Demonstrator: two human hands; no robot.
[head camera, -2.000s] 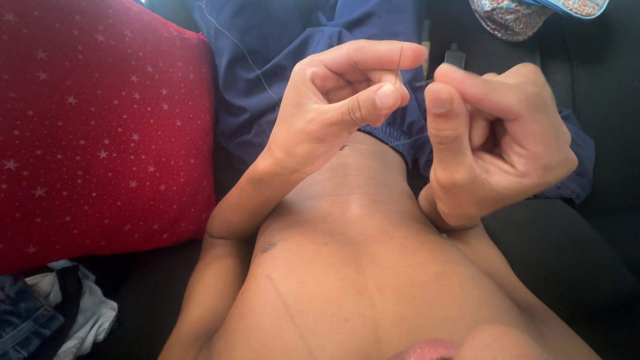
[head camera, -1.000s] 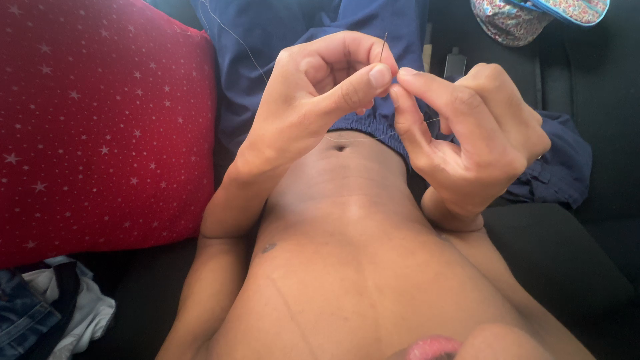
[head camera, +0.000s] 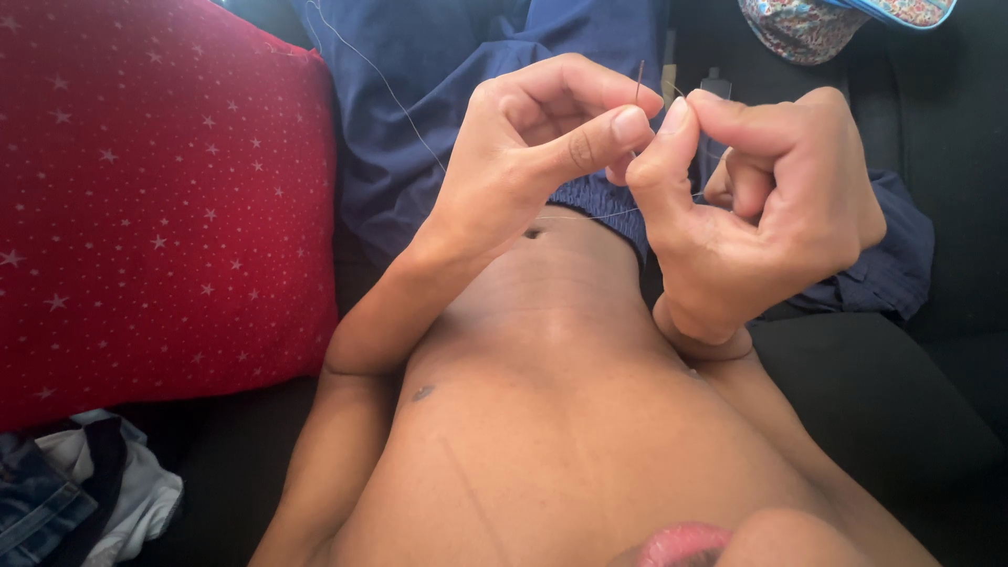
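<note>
My left hand (head camera: 543, 142) pinches a thin sewing needle (head camera: 640, 79) between thumb and index finger, its upper part standing up above the fingertips. Close beside it on the right, my right hand (head camera: 764, 181) has thumb and index finger pressed together on a thread, whose short end (head camera: 673, 87) shows at the tips. A pale thread (head camera: 602, 216) also runs below the hands, across the waist. More of the thread (head camera: 378, 71) lies in a curve over the blue trousers (head camera: 402, 157). Whether the thread passes through the needle's eye cannot be told.
A red cushion with stars (head camera: 173, 213) fills the left side. Folded clothes (head camera: 118, 472) lie at the lower left. A patterned pouch with blue trim (head camera: 803, 31) is at the top right. Behind my right hand lie a small dark object (head camera: 715, 83) and dark blue cloth (head camera: 882, 252).
My hands were apart two seconds ago, then came together at the fingertips. Since one second ago my right hand has turned and its fingertips have drawn slightly off the needle.
</note>
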